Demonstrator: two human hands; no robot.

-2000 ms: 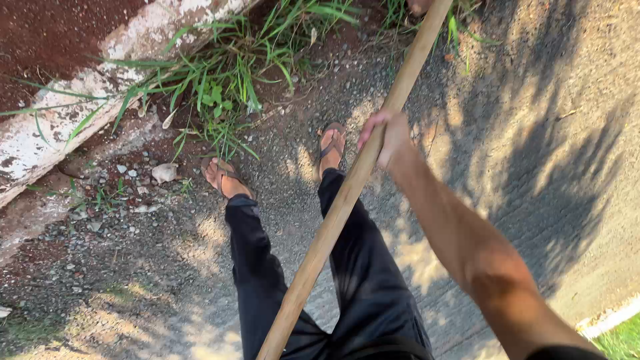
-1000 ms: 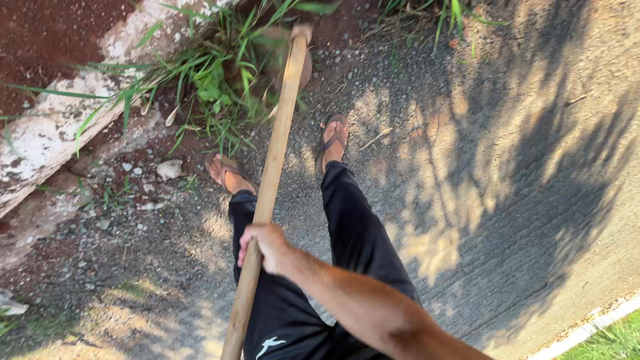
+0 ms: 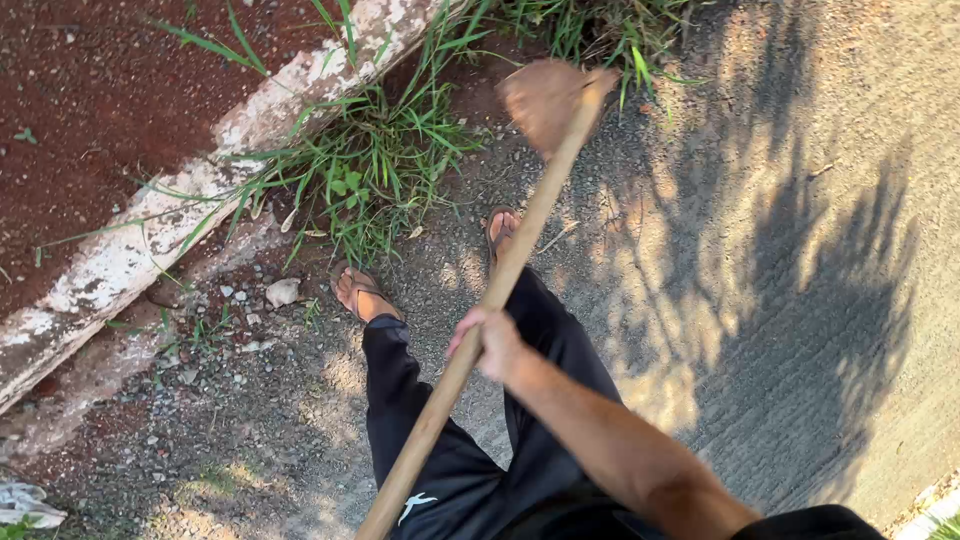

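Observation:
My right hand (image 3: 489, 343) is closed around the middle of a hoe's long wooden handle (image 3: 534, 214). The handle slants from the bottom edge of the view up to the right. At its top end the hoe's broad blade (image 3: 546, 105), reddish with soil and blurred, hangs over the ground right of a tuft of green grass (image 3: 375, 161). More grass (image 3: 592, 26) grows just above the blade. My left hand is out of view, and the handle's lower end is cut off by the frame.
A curb with worn white paint (image 3: 180, 217) runs diagonally at the left, with red soil (image 3: 90, 112) behind it. My sandaled feet (image 3: 364, 292) stand on gravel near a pale stone (image 3: 283, 292). Rough pavement (image 3: 825, 300) lies at the right, and a crumpled whitish thing (image 3: 30, 504) at lower left.
Since one second ago, the hoe's head has swung right, away from the grass tuft, and its blade now shows. My right hand has moved up and right with the handle.

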